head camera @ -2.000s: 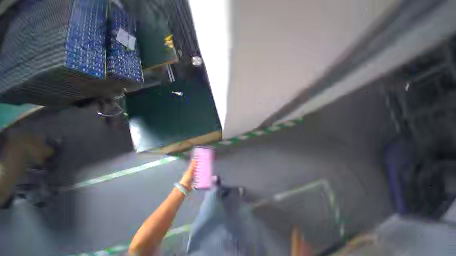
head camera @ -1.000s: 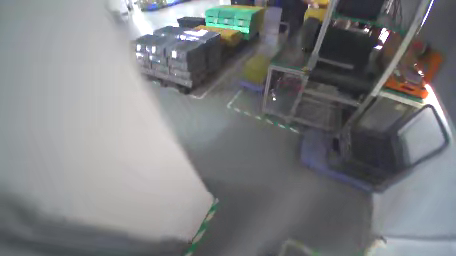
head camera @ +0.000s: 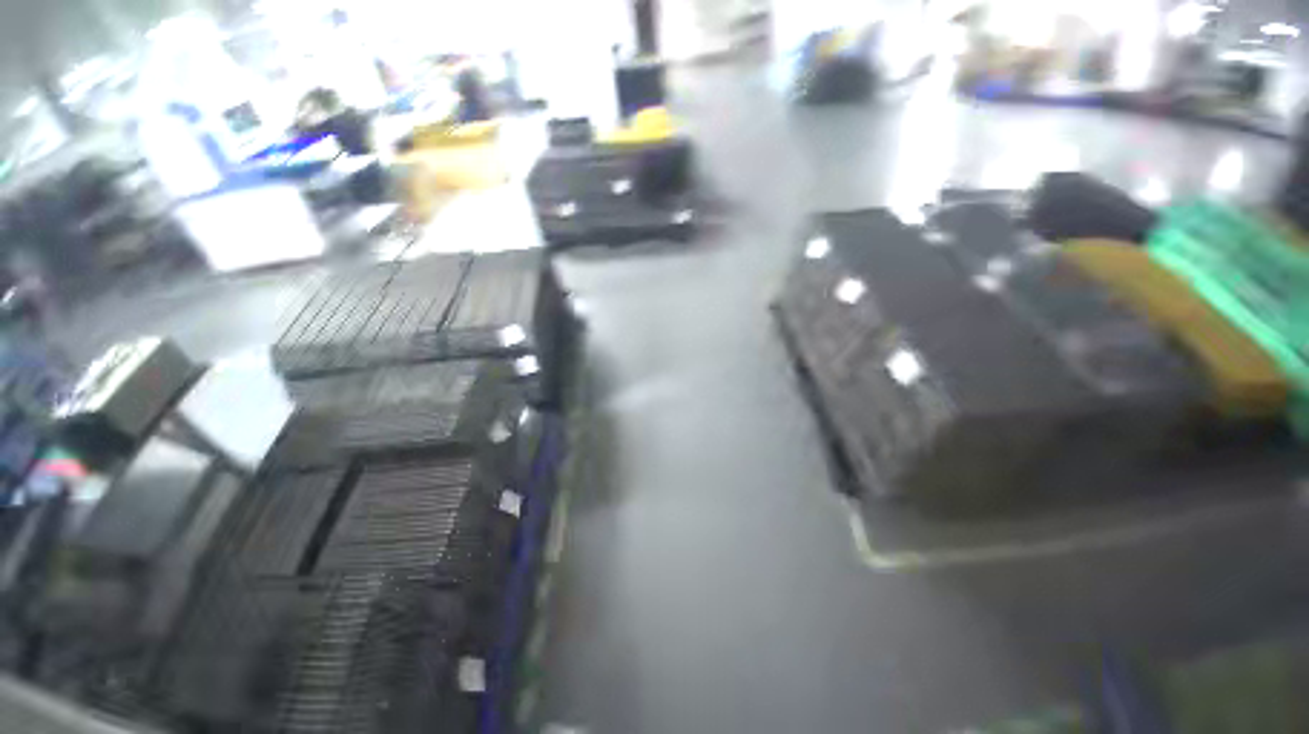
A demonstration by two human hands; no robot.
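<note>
Neither of my hands is in the picture. Nearest in front, at the lower left, are black ribbed stacks point(head camera: 388, 523) with small white labels on their sides, set in rows along a blue edge. At the right is a block of dark stacks point(head camera: 933, 344) with white labels, low on the floor. Beside it are a yellow-orange stack point(head camera: 1184, 323) and a bright green stack point(head camera: 1242, 273). The picture is blurred, so details are hard to tell.
Grey glossy floor point(head camera: 668, 473) runs between the two groups. A light marking line point(head camera: 991, 555) bounds the right group. Farther back stands another dark stack point(head camera: 610, 187) with a yellow thing on top. Grey-white boxes or carts point(head camera: 122, 394) are at the left.
The view has swung from the bench, past a pale wall or pillar, to the floor stacks. The hand with the pink-screened phone, seen two seconds ago, is out of view.
</note>
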